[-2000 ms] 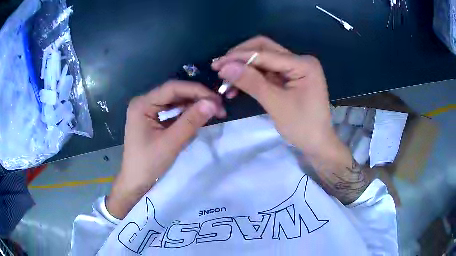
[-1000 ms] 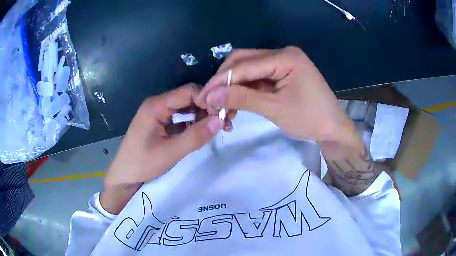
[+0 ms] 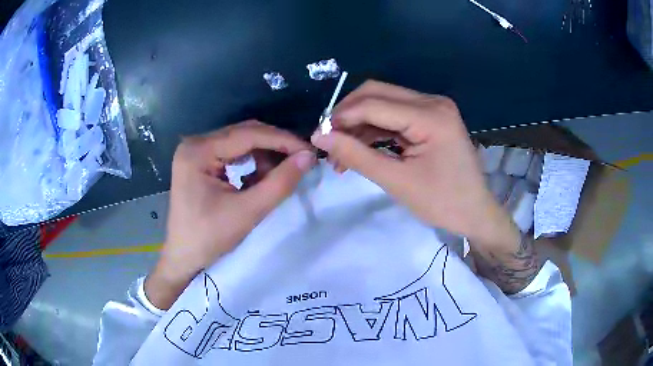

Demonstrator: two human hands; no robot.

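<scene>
My left hand [image 3: 233, 182] holds a white plastic housing [image 3: 240, 172] in its curled palm, with thumb and index finger pinched at the lead's lower end. My right hand [image 3: 412, 154] pinches a wire lead between thumb and fingers. The lead's white connector [image 3: 326, 126] shows at the right fingertips, and its thin white sleeve [image 3: 339, 91] points up and slightly right. The fingertips of both hands are close together above the table edge. Most of the housing and the lead's wires are hidden by the fingers.
A clear bag of white housings [image 3: 80, 118] lies at left. Two silvery clumps [image 3: 323, 68] lie beyond the hands. Another lead [image 3: 503, 23] lies at upper right, near a cut-off wire pile [image 3: 575, 13]. A box with pale items and a white paper [image 3: 562, 194] stands below right.
The lead has turned from upright to leaning right, and its connector now sits higher, at my right fingertips. The housing in my left palm has shifted left and tilted.
</scene>
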